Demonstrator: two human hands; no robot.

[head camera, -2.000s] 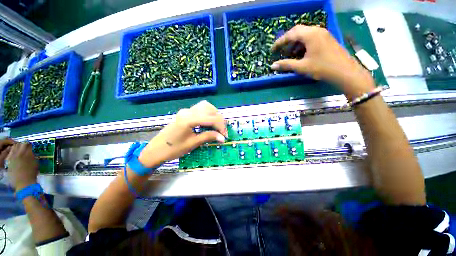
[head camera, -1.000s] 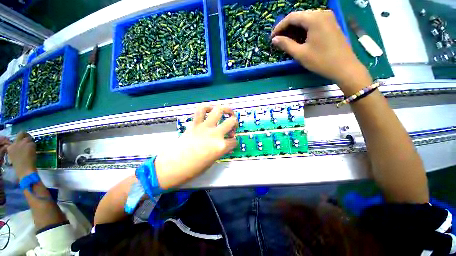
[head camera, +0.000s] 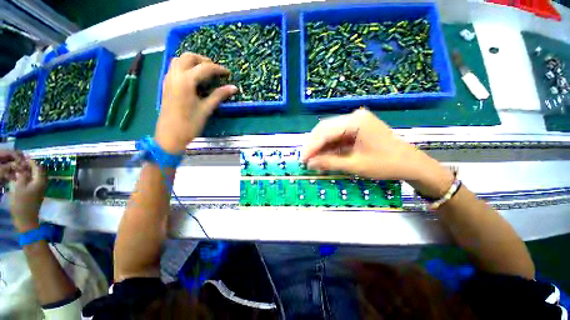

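Note:
The green PCB panel (head camera: 262,192) lies between the conveyor rails, with small blue and white parts standing in rows on it. My right hand (head camera: 353,147) is over the panel's upper row, fingertips pinched together low at the board; a thin wire lead shows near the fingers, but the part itself is mostly hidden. My left hand (head camera: 197,94), with a blue wrist strap (head camera: 157,153) and thin cord, is over the left blue bin (head camera: 286,62) of electrolytic capacitors (head camera: 250,53), thumb and fingers curled; whether it holds one is unclear. The right blue bin (head camera: 378,102) also holds capacitors.
Green-handled cutters (head camera: 123,94) lie left of the bins. A pale-handled tool (head camera: 474,84) lies right of them. Silver pieces (head camera: 554,75) and a red tray (head camera: 534,6) are far right. Another person's hands (head camera: 25,181) work at a panel at far left, near two more bins.
My right hand has moved from the right bin down to the panel. My left hand has left the panel and moved up to the left bin. The panel appears slightly further right.

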